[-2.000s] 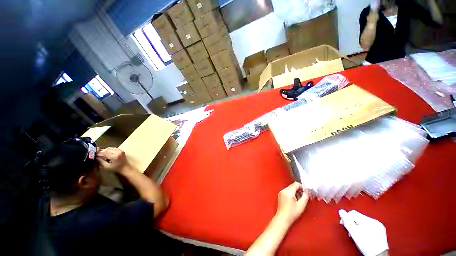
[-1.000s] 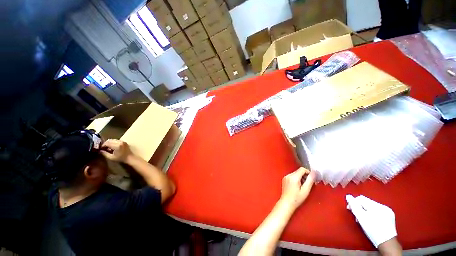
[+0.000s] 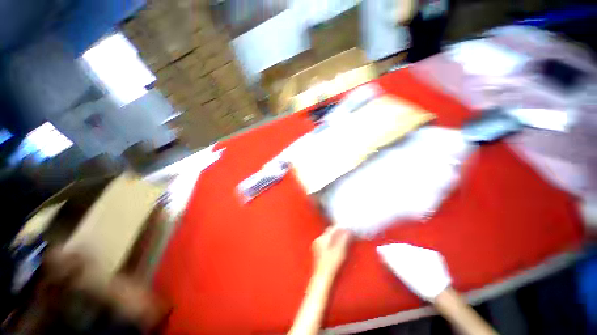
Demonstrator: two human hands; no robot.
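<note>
The frame is blurred. The tan carton of empty bags (image 3: 360, 141) lies on its side on the red cloth, with whitish bubble bags (image 3: 399, 180) fanned out of its mouth toward me. My bare left hand (image 3: 332, 241) is at the near left corner of the bags; the blur hides whether it grips one. My right hand (image 3: 416, 267), in a white glove, is over the cloth to the right, apart from the bags. Its fingers point left and its grip cannot be made out.
An open brown carton (image 3: 108, 222) and a blurred co-worker (image 3: 98, 284) are at the left. Wrapped items (image 3: 265, 180) lie behind the bag carton. A dark box or tray (image 3: 492, 125) and pink wrap (image 3: 550, 154) are at the right. Another carton (image 3: 334, 78) and stacked cartons stand behind.
The view has swung right, so more pink wrap and the table's right side show. My left hand remains by the bags' corner and my gloved hand remains over the cloth.
</note>
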